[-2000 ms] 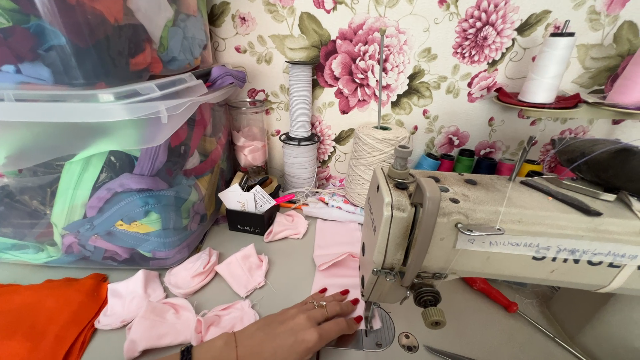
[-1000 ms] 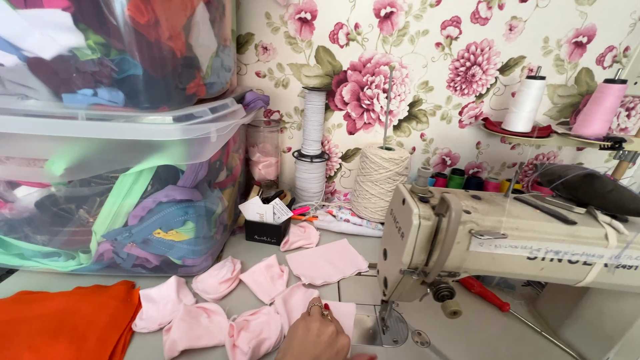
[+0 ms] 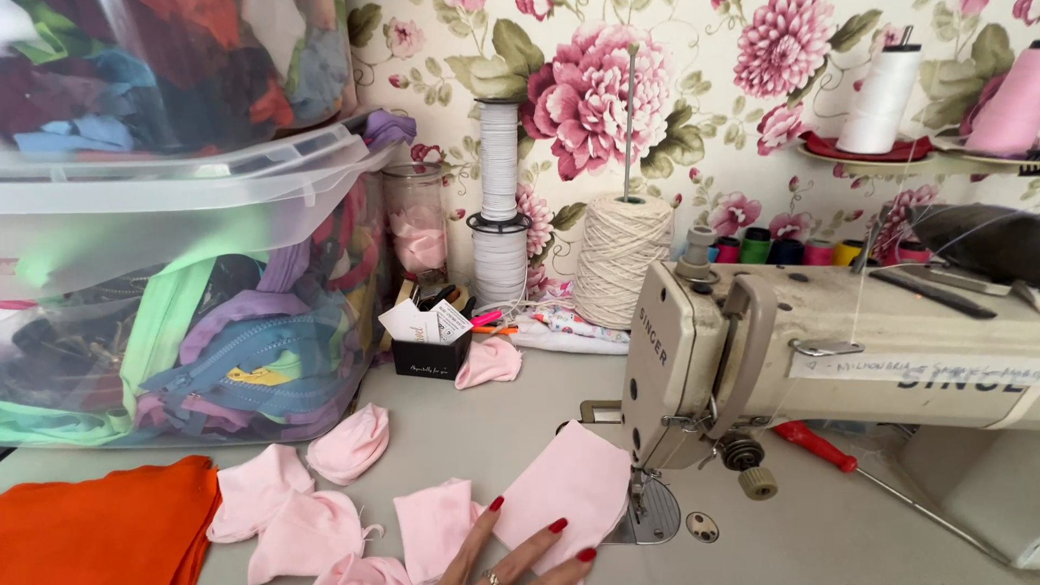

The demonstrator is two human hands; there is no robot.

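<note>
My left hand [image 3: 520, 548], cut off by the bottom edge, lies with its fingers apart on a flat, light pink fabric piece [image 3: 569, 491]. That piece reaches the needle plate [image 3: 656, 513] and presser foot of a Singer sewing machine [image 3: 715, 349]. Just left of my fingers is a folded pink fabric piece [image 3: 435, 520]. More small pink pieces [image 3: 302, 532] lie further left, beside a stack of orange fabric [image 3: 106, 520]. My right hand is out of view.
Clear plastic bins [image 3: 244, 244] of fabric and zippers stand at left. Behind are a black card box [image 3: 431, 357], a glass jar [image 3: 416, 219], spools of white cord [image 3: 500, 260] and a cone of cream twine [image 3: 624, 260]. A red-handled screwdriver [image 3: 815, 447] lies under the machine arm.
The flat pink piece has turned and now lies closer to the needle area than one second ago. My left hand's fingers have spread on it. The small pink pieces at the hand's left have shifted.
</note>
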